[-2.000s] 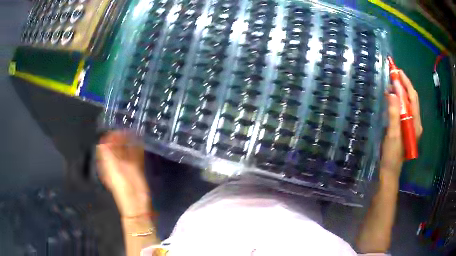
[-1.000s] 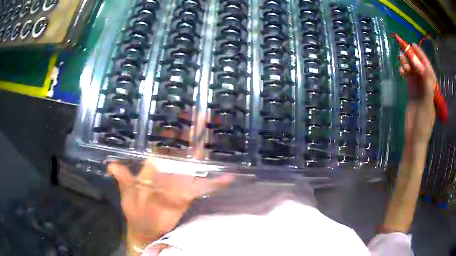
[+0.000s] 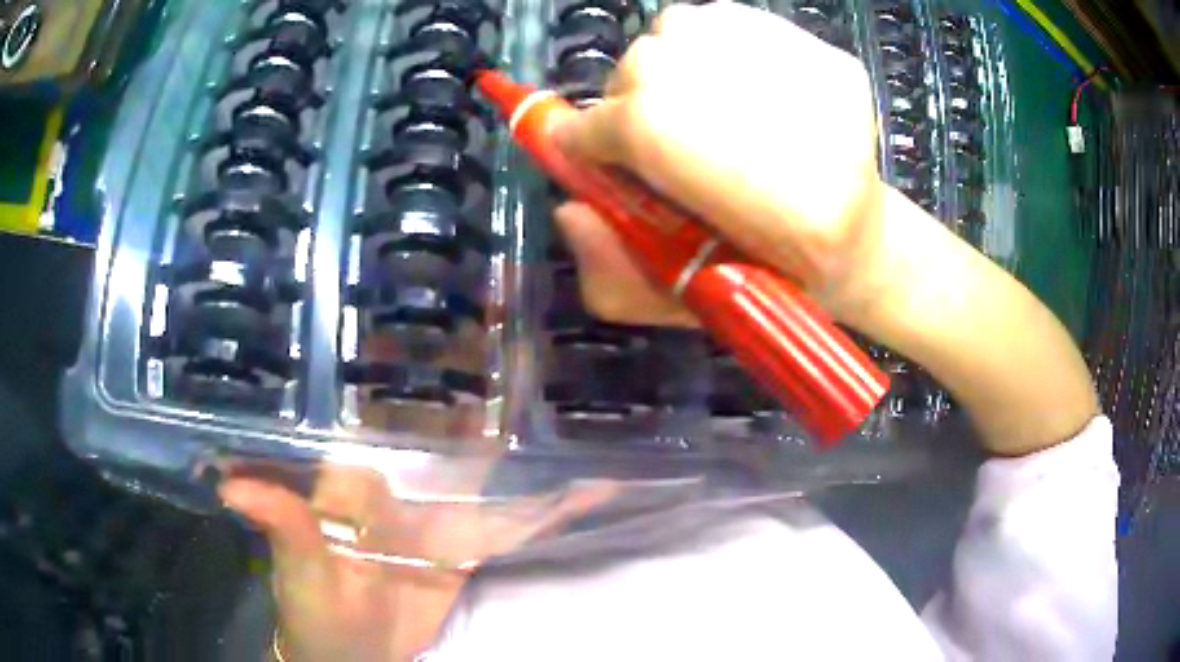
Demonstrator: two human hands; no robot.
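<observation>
The clear plastic tray (image 3: 324, 278) fills the middle of the view, with black round parts (image 3: 427, 207) standing in its rows. My right hand (image 3: 751, 142) holds a thick red marker (image 3: 705, 265) over the tray, its red tip pointing up and left at the second row from the left. Whether the tip touches a part cannot be told. My left hand (image 3: 375, 556) is at the tray's near rim, thumb at the edge and the fingers under the clear plastic.
A green mat (image 3: 1055, 246) with yellow and blue tape lines shows at the right. A small white connector (image 3: 1075, 137) on a red lead lies there. A brown board with a ring (image 3: 18, 39) is at the top left. Thin dark lines run along the right edge.
My right hand has moved left from beside the tray to over it with the marker. The tray appears larger and further left. My left hand has stayed at the near rim since one second ago.
</observation>
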